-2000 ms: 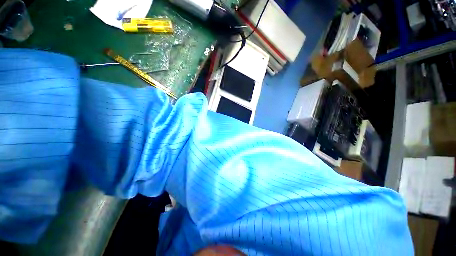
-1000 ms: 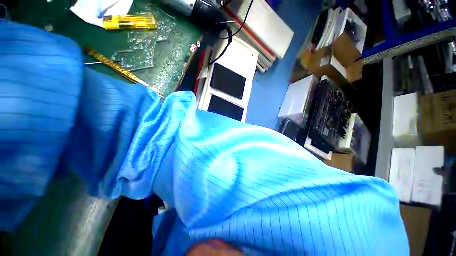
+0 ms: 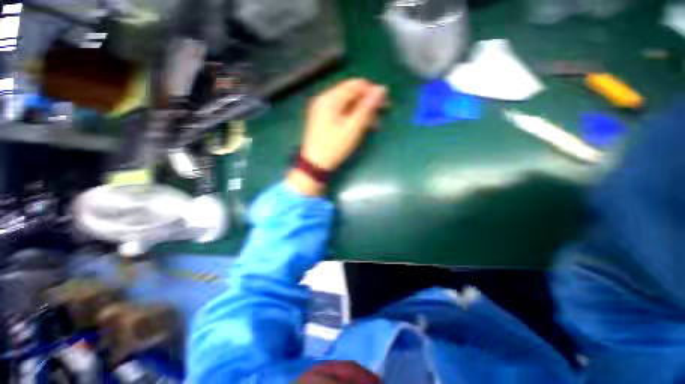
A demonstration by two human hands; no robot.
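Note:
The frame is blurred. My left hand (image 3: 342, 124), with a dark red wristband, is over the green bench left of the middle. Its fingers are curled; blur hides whether anything small is between them. My right hand is not in view; its blue sleeve (image 3: 638, 225) fills the right edge. Blue plastic pieces (image 3: 445, 103) lie right of my left hand, with another blue piece (image 3: 602, 129) farther right. A white wipe (image 3: 497, 71), a slim white tool (image 3: 554, 136) and a yellow-handled tool (image 3: 614, 90) lie near them.
A clear cup (image 3: 428, 37) stands at the top middle. A white fan-like object (image 3: 135, 214) is at the left, below blurred clutter (image 3: 203, 90). The green bench's front edge (image 3: 451, 262) runs above my lap. Blurred boxes (image 3: 135, 322) are at the lower left.
The view has swung left from the boxes and shelves to the bench. My left hand, the cup and the blue pieces have come into view; my right sleeve is now at the right edge.

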